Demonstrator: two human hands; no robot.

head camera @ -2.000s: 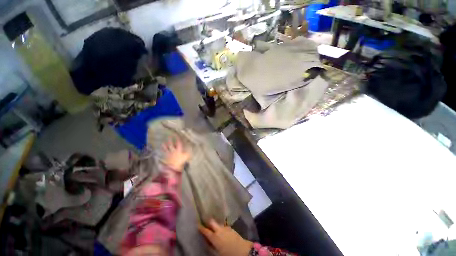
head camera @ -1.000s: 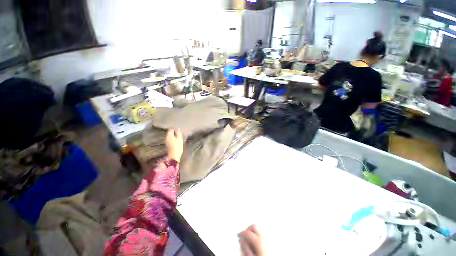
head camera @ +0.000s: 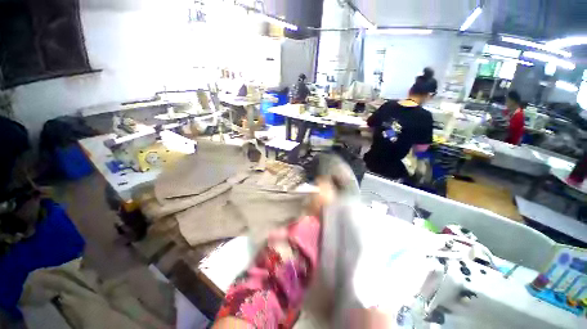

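My left hand (head camera: pixel 324 195), in a pink-red patterned sleeve, is raised over the white table. It is blurred. It grips the top of a grey-brown cloth panel (head camera: pixel 341 247), which hangs down toward the bottom edge. A blurred skin-coloured patch at the bottom edge, by the cloth's lower end, looks like my right hand (head camera: pixel 373 319); its fingers cannot be made out. More grey-brown panels (head camera: pixel 199 170) lie in a heap on the left.
A white sewing machine head (head camera: pixel 460 273) stands at the lower right, with a blue rack (head camera: pixel 563 283) beside it. Another machine (head camera: pixel 145 154) is behind the heap. A person in black (head camera: pixel 402 135) is beyond the table. A blue cloth (head camera: pixel 48 247) lies at the left.
The view has turned right. My left hand has moved from the heap to over the table and now holds a panel. The right hand has become a blur at the bottom edge.
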